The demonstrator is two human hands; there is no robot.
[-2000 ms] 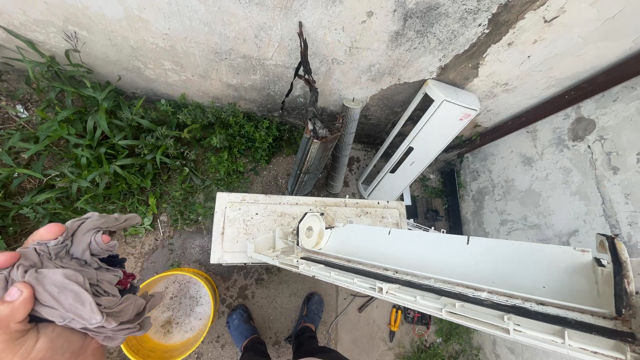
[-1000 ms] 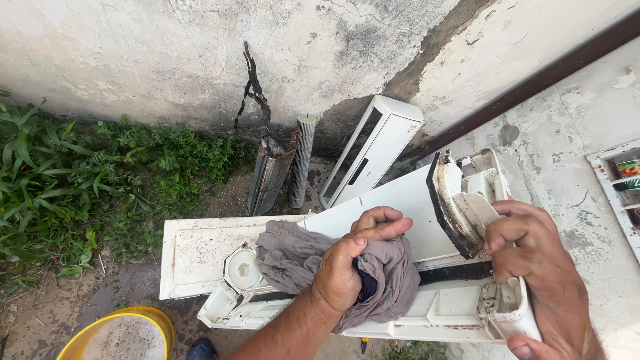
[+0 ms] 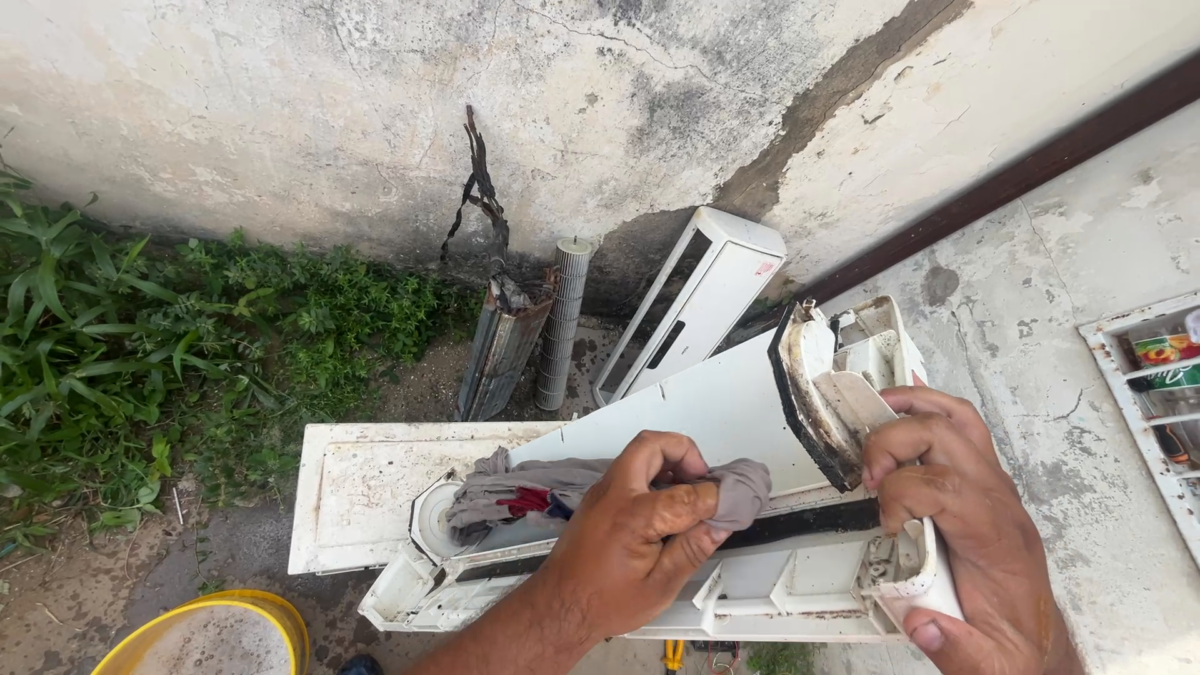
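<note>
My left hand [image 3: 647,534] grips a bunched grey cloth [image 3: 741,492] whose loose part, with a dark red patch, lies inside the white plastic housing of an air conditioner indoor unit [image 3: 675,412]. My right hand [image 3: 966,525] holds the housing's right end, its fingers by a dirty end piece edged with black foam [image 3: 811,394]. The housing rests across a stained white panel [image 3: 422,469]. What supports the panel is hidden.
Against the weathered wall stand a finned coil [image 3: 502,352], a cylindrical fan rotor [image 3: 565,323] and a white front cover [image 3: 703,300]. A yellow bucket [image 3: 295,623] of cloudy water is at lower left, yellow-handled pliers [image 3: 673,654] below the housing, a white metal grille [image 3: 1139,422] at right.
Two seconds ago the cloth was held at the far left, over the bucket. It came to the housing, and my right hand took the housing's end. Since one second ago the cloth has spread leftward inside.
</note>
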